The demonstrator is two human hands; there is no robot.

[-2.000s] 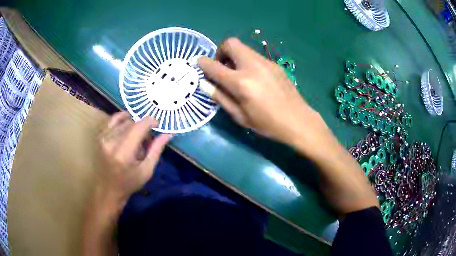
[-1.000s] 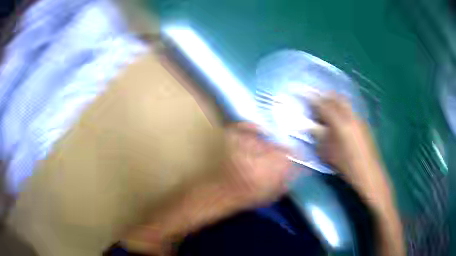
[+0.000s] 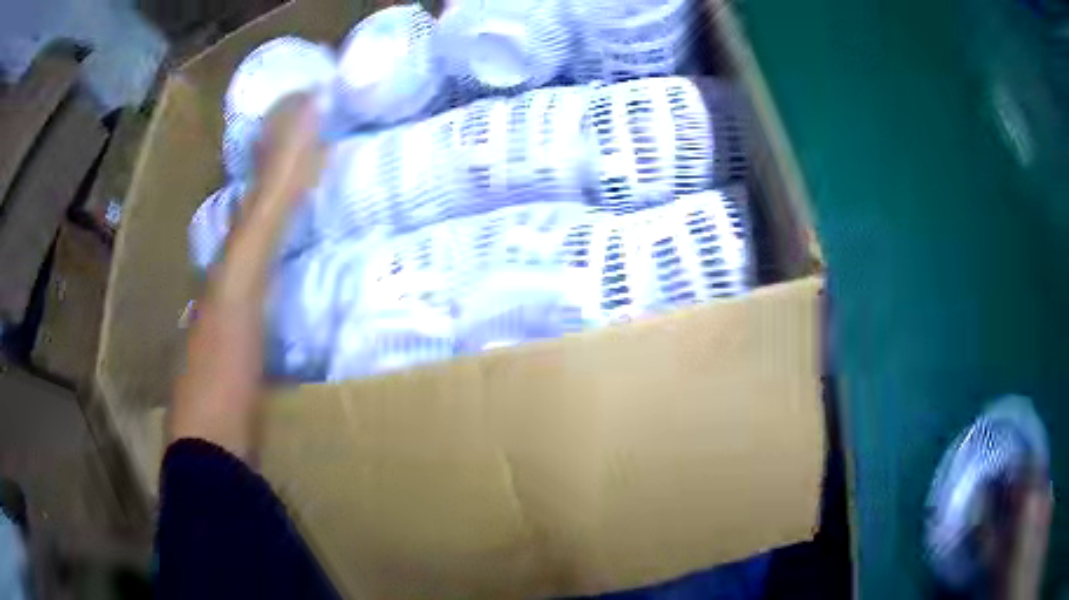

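Observation:
White ribbed lamp housings [image 3: 516, 152] lie nested in rows in the open carton [image 3: 563, 445]. My left hand [image 3: 287, 147] reaches into the carton at its left part, over the housings. It is blurred, and whether its fingers hold a housing cannot be told. A single white housing [image 3: 979, 469] is at the lower right, over the green table. My right hand [image 3: 1022, 522] is small and blurred at its near side, overlapping it; its grip cannot be made out.
The glossy green table [image 3: 891, 234] runs along the carton's right side. The carton's near flap hangs outward toward me. Other brown cardboard pieces [image 3: 70, 316] stand beyond its left side, with a pale blurred item [image 3: 100, 59] at the upper left.
The view has swung left to the carton. My left hand has moved from beside the single housing into the carton. The single housing and my right hand now show at the lower right.

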